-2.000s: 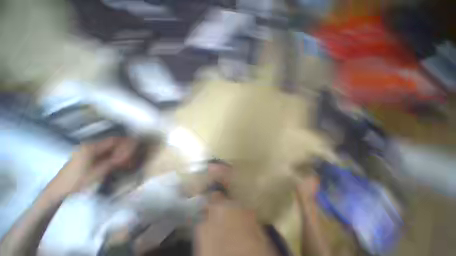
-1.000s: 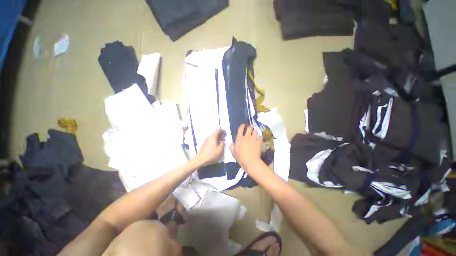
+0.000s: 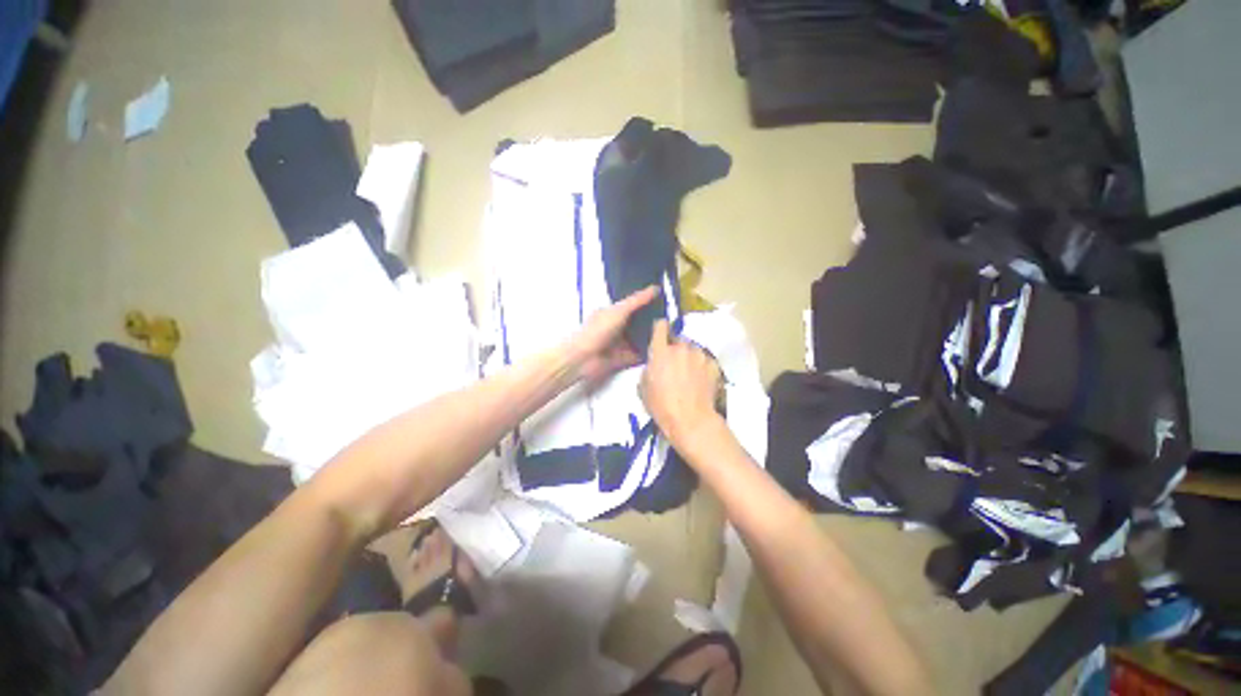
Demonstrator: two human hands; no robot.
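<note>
The central bundle lies on the floor, white with narrow navy strips. A dark cut piece lies along its right side, its upper end spread to the right. My left hand has its fingers and thumb around the lower part of the dark piece. My right hand is bent beside it at the bundle's right edge, fingertips close to my left hand; its grip is partly hidden. A curved white piece lies right of the bundle, and mustard ties show beside it.
White cut pieces and a dark piece lie left of the bundle. A dark heap is at far left. Large dark-and-white bundles are at right. Folded dark stacks lie at the top. My sandalled foot is below.
The hands came to the central bundle after the blurred earliest view. Since the later one, my left hand has moved up and right onto the dark piece, whose top now spreads right.
</note>
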